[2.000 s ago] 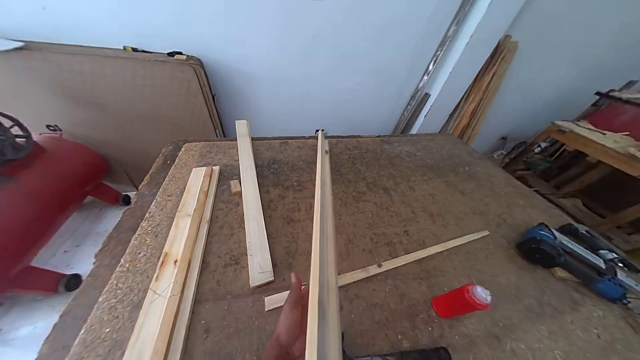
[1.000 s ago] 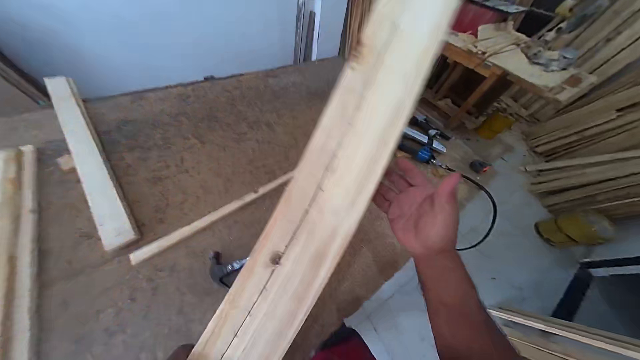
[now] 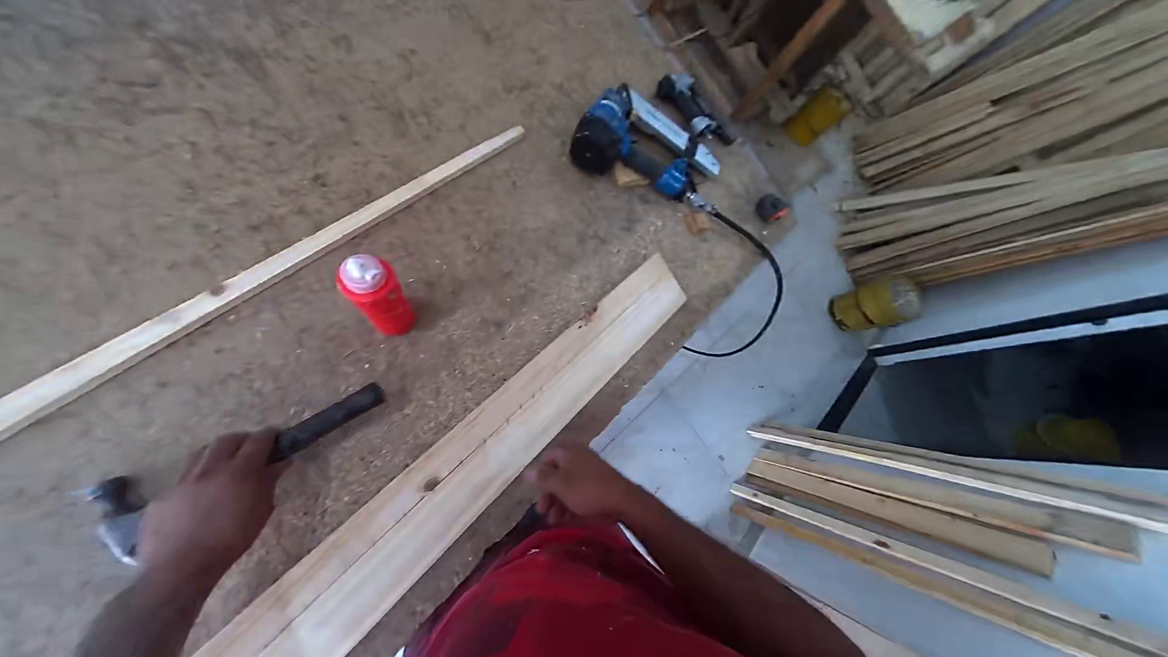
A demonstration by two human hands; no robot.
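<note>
My left hand (image 3: 214, 502) is closed around the middle of a claw hammer (image 3: 328, 422), its metal head at the lower left and its black grip pointing up and right. A wide pine board (image 3: 493, 438) with a lengthwise pencil-like line lies on the worktable between my hands. My right hand (image 3: 579, 479) is beside the board's near edge with fingers curled; whether it holds anything is hidden. A narrow wood strip (image 3: 283, 260) lies farther over, and a red bottle (image 3: 379, 297) stands between strip and board.
A blue nail gun (image 3: 639, 151) with a black hose lies near the worktable's far corner (image 3: 721, 246), beside a second air tool (image 3: 695, 109). Stacked wood strips (image 3: 1004, 182) and planks (image 3: 903, 520) are at the right, near a yellow container (image 3: 876, 303).
The wide board, raised before, now lies on the worktable. My right hand has left its raised place by the board and is near my body. The view has swung down and right.
</note>
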